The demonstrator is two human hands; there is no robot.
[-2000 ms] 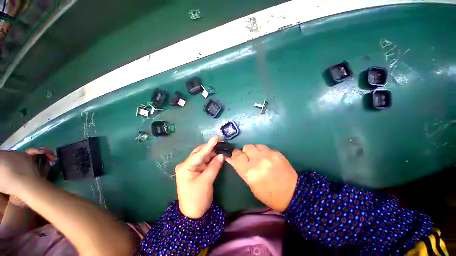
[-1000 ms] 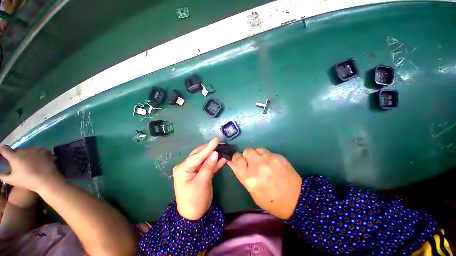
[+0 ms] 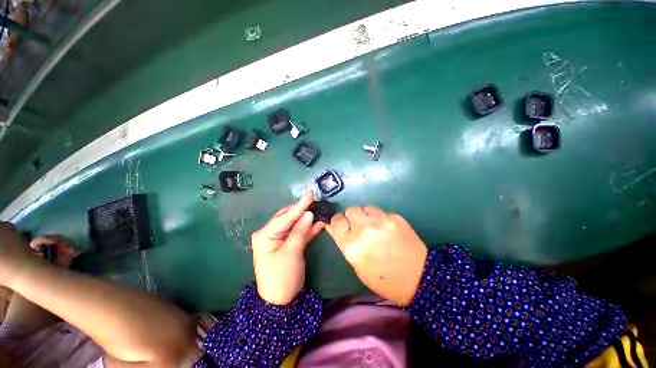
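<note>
A small black housing (image 3: 321, 210) is held between my two hands in front of me. My left hand (image 3: 282, 251) grips its left side between thumb and fingers. My right hand (image 3: 379, 248) has its fingertips on the right side. The fingers hide part of the housing, and its inside cannot be made out. Just above it an open black shell (image 3: 329, 182) lies on the green bench with a pale inside. Another open black shell (image 3: 306, 152) lies a little further up and left.
Several part-assembled units (image 3: 231, 180) with green and white pieces lie at centre left. A pale T-shaped insert (image 3: 372, 149) lies right of them. Three empty shells (image 3: 485, 100) lie at the right. A black ribbed tray (image 3: 119, 225) and a neighbour's arms (image 3: 93, 305) are at left.
The housing has turned slightly between my fingers. The neighbour's hand moved left and lifted, then came back down beside the tray. The green piece on the belt beyond the rail has shifted left.
</note>
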